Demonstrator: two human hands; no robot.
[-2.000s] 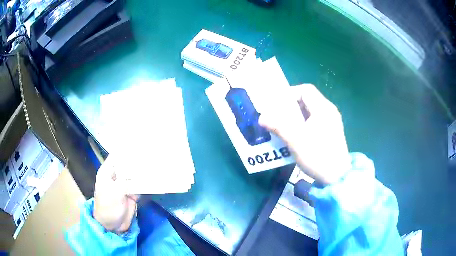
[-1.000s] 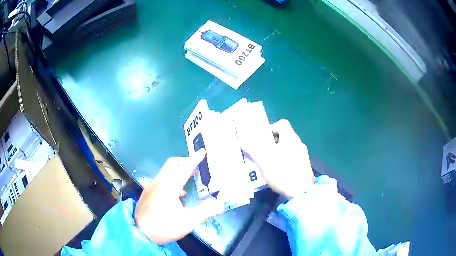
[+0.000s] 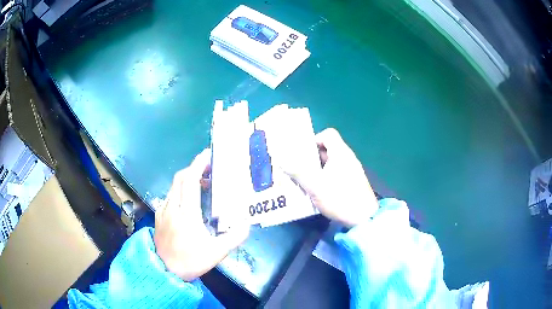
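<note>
My left hand (image 3: 189, 217) grips the left side of several white booklets (image 3: 232, 175), seen partly edge-on. My right hand (image 3: 339, 178) holds the right side of a white booklet (image 3: 264, 202) with a blue device picture and "BT200", touching the left group. More white sheets or booklets (image 3: 293, 130) show fanned beside its picture; overexposure hides how many there are. Both hands hold them above the near edge of the green bench. A neat stack of BT200 booklets (image 3: 260, 45) lies farther back on the bench, cover up.
An open brown carton (image 3: 51, 241) with printed white packs (image 3: 21, 175) is at the left. A dark bench edge (image 3: 130, 181) runs beside it. A white printed item (image 3: 540, 187) is at the far right edge.
The left hand's booklets and the right hand's booklets were apart two seconds ago and now meet. Since one second ago they have turned so a BT200 cover faces me.
</note>
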